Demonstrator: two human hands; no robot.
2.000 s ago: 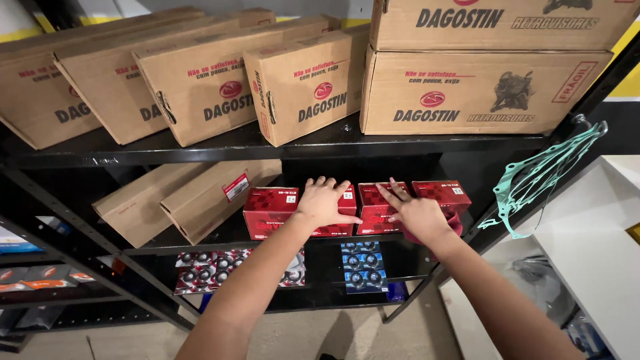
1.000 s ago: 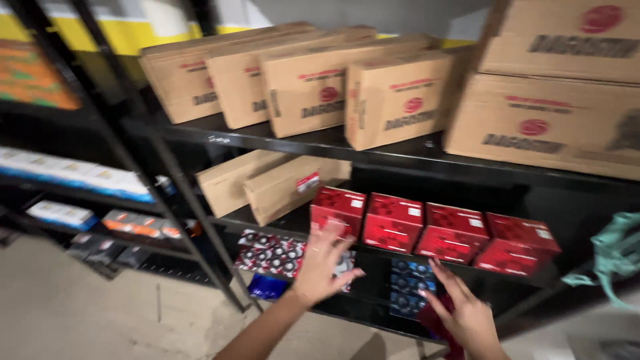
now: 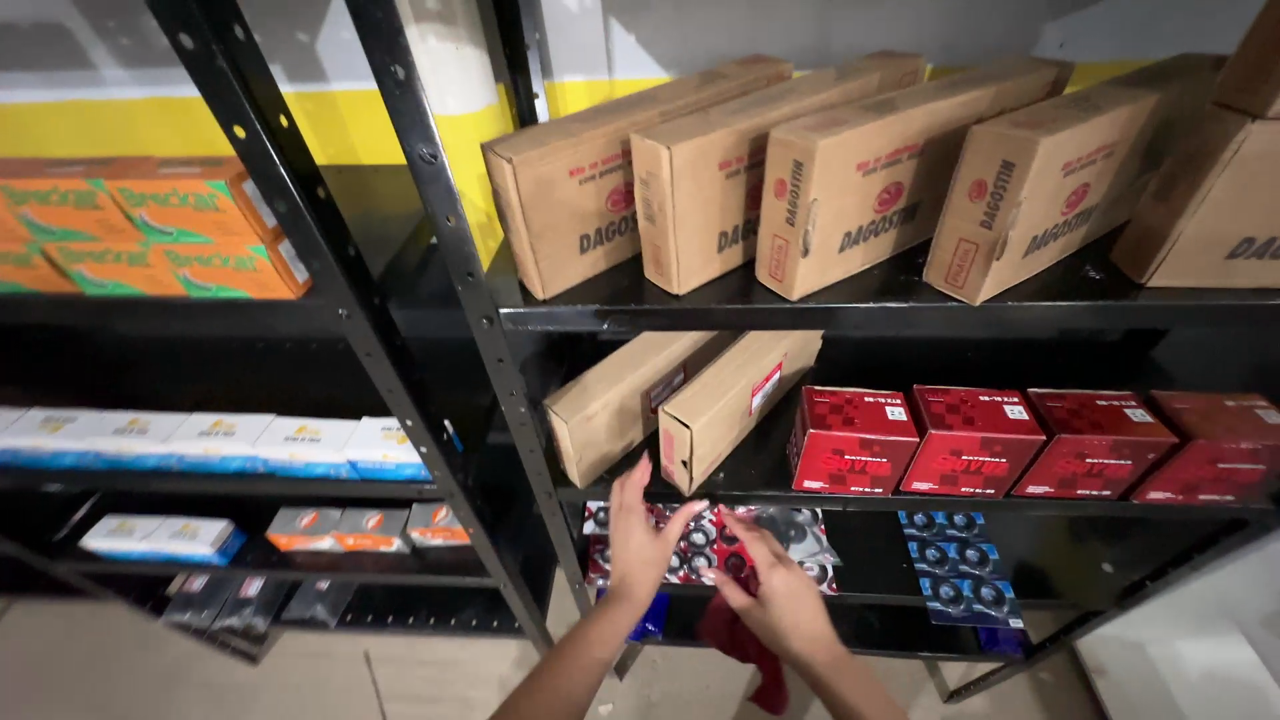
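Observation:
My left hand [image 3: 643, 540] is raised with its fingers apart, in front of the lower shelves, just below two narrow cardboard boxes [image 3: 740, 400] that lean on the middle shelf. A dark red cloth [image 3: 745, 650] hangs beneath my right hand [image 3: 770, 585], whose fingers are spread; its grip on the cloth is partly hidden. Behind both hands lie red and white blister packs of round black parts [image 3: 800, 530]. Several red battery boxes [image 3: 970, 440] stand in a row to the right. Blue blister packs [image 3: 950, 570] are on the shelf below them.
Large cardboard boxes [image 3: 850, 190] lean on the shelf above. The perforated black uprights [image 3: 440, 230] part this rack from one at the left, which holds orange boxes [image 3: 190, 220], white and blue boxes [image 3: 220, 440] and small grey and orange boxes [image 3: 370, 528]. Blue packs [image 3: 650, 615] lie low down.
Both hands have come off the red battery boxes, which they touched two seconds ago, and are now lower and left of them. The view has swung left.

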